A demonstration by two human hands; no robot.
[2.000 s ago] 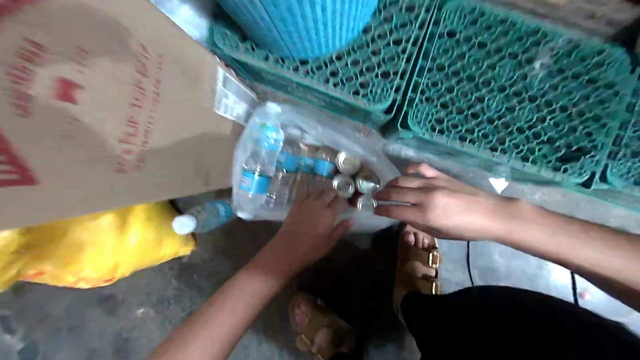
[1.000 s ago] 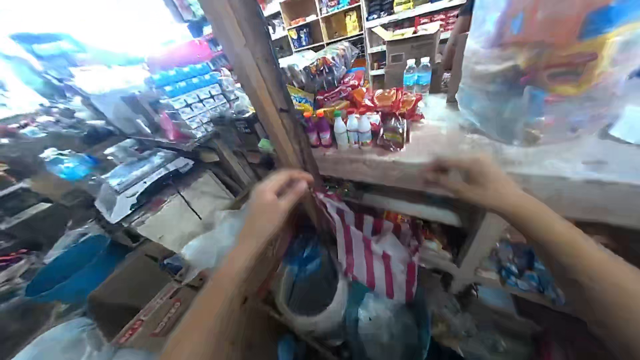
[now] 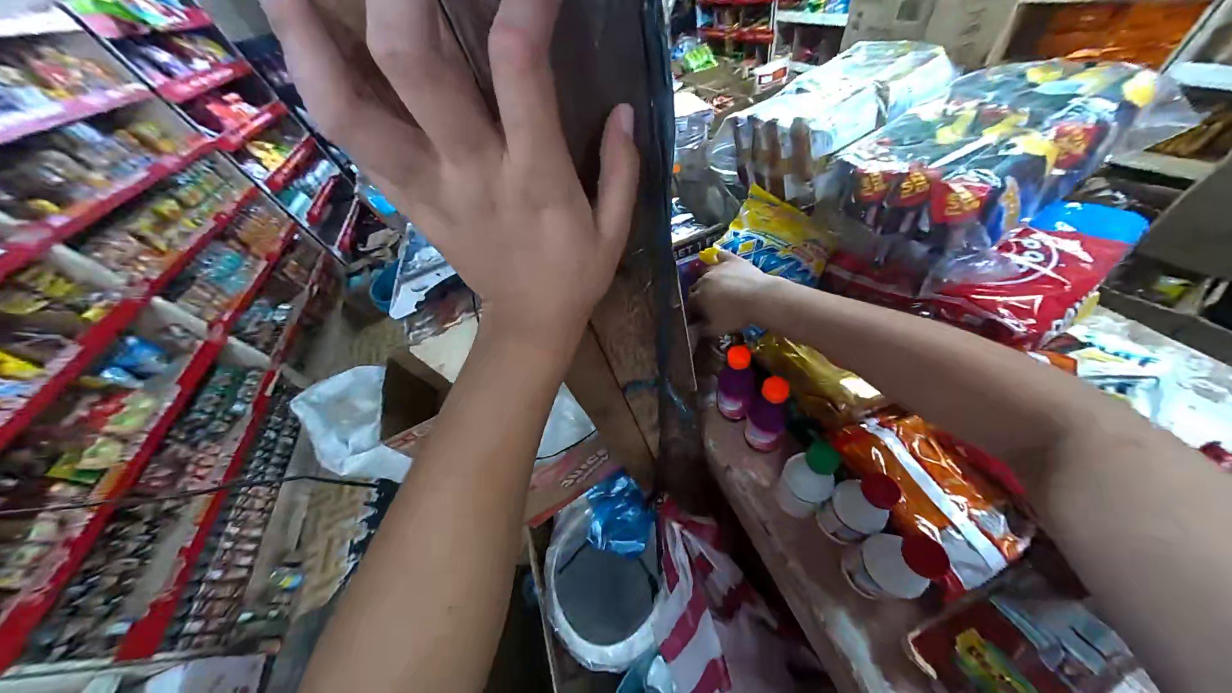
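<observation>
My left hand lies spread, fingers apart, against a dark wooden post; nothing is held in it. Beyond the post, on the right, my right hand reaches among the goods on a wooden counter, beside a yellow and blue snack bag. Its fingers are partly hidden, so what they touch cannot be told. Below that forearm stand small purple bottles with orange caps, a white bottle with a green cap and white bottles with red caps. An orange foil pack lies beside them.
Shelves with red edges hold many small packets at left. Under the counter edge are a white-rimmed bucket with a blue plastic bag and a red-and-white striped bag. Large clear bags of packs fill the back right.
The view has swung from the floor, with its crates and bag of bottles and cans, up to the counter. My left hand is now at the post, my right among the counter goods.
</observation>
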